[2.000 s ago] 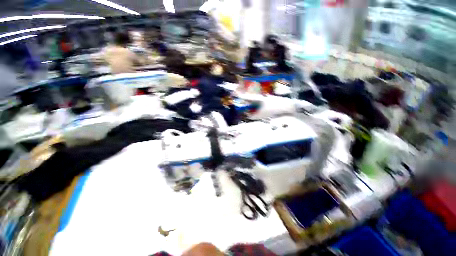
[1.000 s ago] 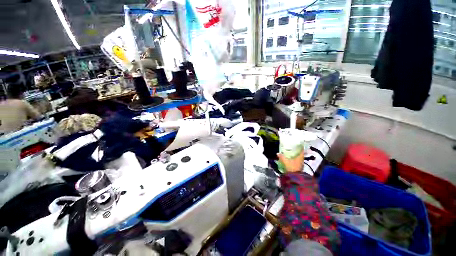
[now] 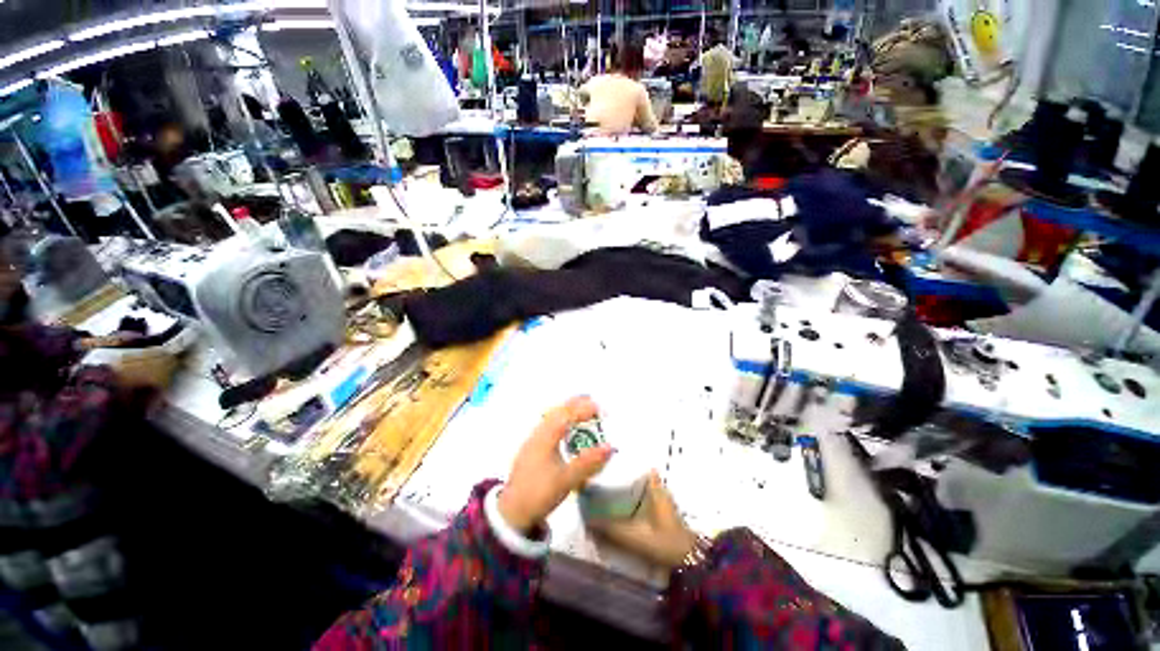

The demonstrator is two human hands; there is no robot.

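Note:
A pale drinking cup [image 3: 613, 500] is held over the front of the white machine table. My right hand [image 3: 655, 528] is closed around its right side and is blurred. My left hand [image 3: 545, 473] pinches a small round white top with a green mark [image 3: 585, 439] at the cup's upper end. Whether this top is joined to the cup cannot be told. The white sewing machine [image 3: 840, 369] stands right of my hands, with no cloth visible under its needle area.
Black cloth [image 3: 547, 295] lies across the table's back left. Black-handled scissors [image 3: 918, 541] lie right, beside a tray with a dark phone [image 3: 1079, 623]. Another person's sleeved arm [image 3: 64, 407] is at far left by a neighbouring machine [image 3: 270, 305].
The view has swung left from the window side to the table. The cup, held up at the right by my right hand, is now low in front of me, and my left hand has come to it.

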